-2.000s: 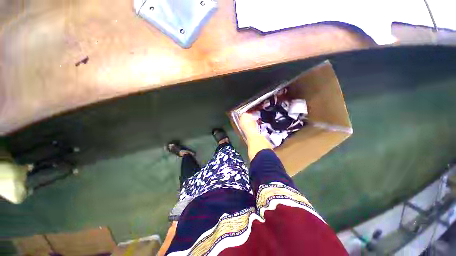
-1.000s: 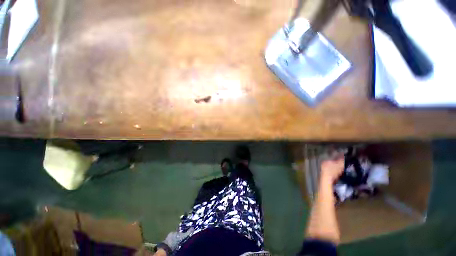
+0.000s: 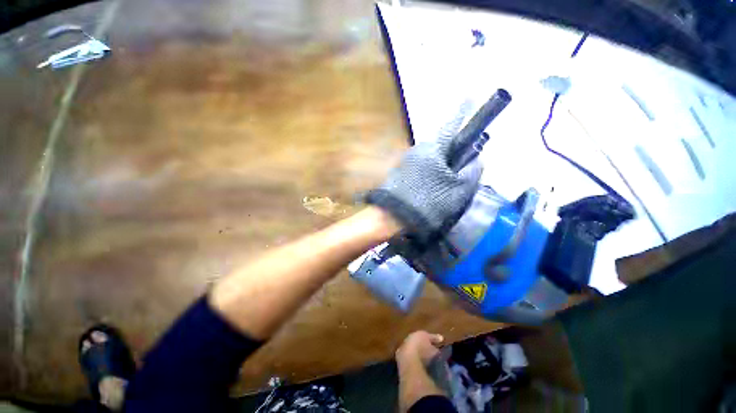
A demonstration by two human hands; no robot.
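The blue and grey cutting machine [image 3: 500, 258] stands on the front of the brown table, partly before the white paper marker. Its silver base plate [image 3: 391, 282] shows below my forearm. My left hand [image 3: 432, 181], in a grey mesh glove, is closed around the top of the machine by its dark rod [image 3: 484, 125]. My bare right hand [image 3: 418, 347] is low in the picture beside the scrap box; its fingers are small and blurred, and I cannot tell if it holds anything. The blade is hidden.
The white paper marker [image 3: 533, 105] lies at the right with a thin black cord [image 3: 557, 153] on it. Scraps [image 3: 488, 367] fill the box below the table edge. Shears or a similar tool [image 3: 77, 52] lie far left on the table [image 3: 210, 129]. A sandalled foot [image 3: 105, 359] shows lower left.
My gloved left hand has come up from my side and taken hold of the machine. The view has turned, and the motor body now shows. My right hand remains near the box.
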